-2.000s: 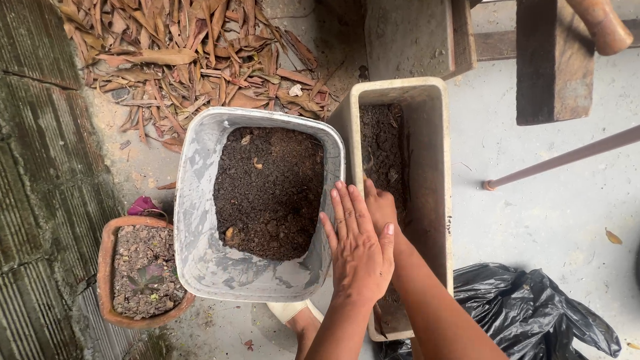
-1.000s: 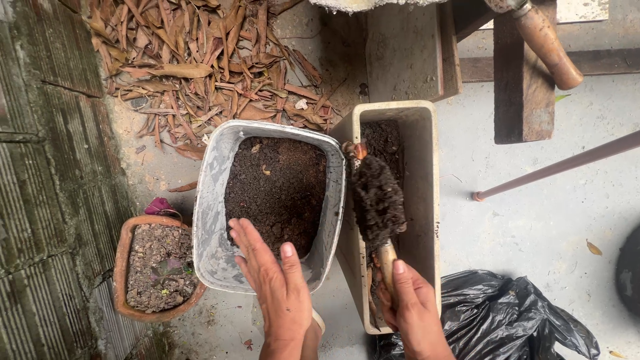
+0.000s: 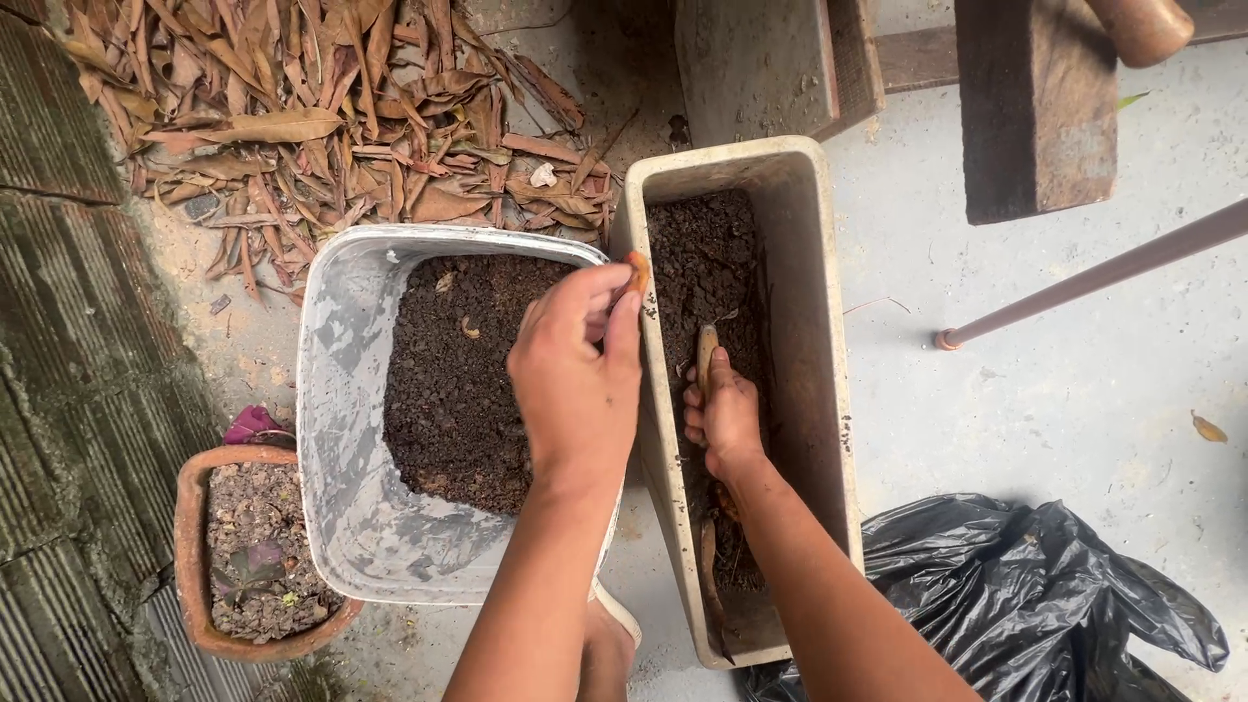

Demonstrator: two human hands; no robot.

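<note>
My left hand (image 3: 580,361) pinches a small orange-brown scrap (image 3: 637,272) over the near rim of a long cream planter (image 3: 834,390), between it and a white bucket. My right hand (image 3: 723,414) is inside the planter, closed on the wooden handle (image 3: 707,356) of a hand tool; the tool's head is not visible against the dark soil (image 3: 707,253). The square white bucket (image 3: 351,536), left of the planter, holds dark crumbly soil (image 3: 453,390) with a few dry bits on it.
A terracotta pot (image 3: 190,556) with a small plant stands left of the bucket. Dry leaves (image 3: 292,127) lie beyond. A black plastic bag (image 3: 1014,575) is at the lower right, with a wooden block (image 3: 1038,117) and a thin pole (image 3: 1092,278) above it. A ridged wall (image 3: 88,341) borders the left.
The tool, held up with a heap of soil a second ago, is now down in the planter in my right hand. My left hand has gone from open over the bucket to pinching the orange-brown scrap.
</note>
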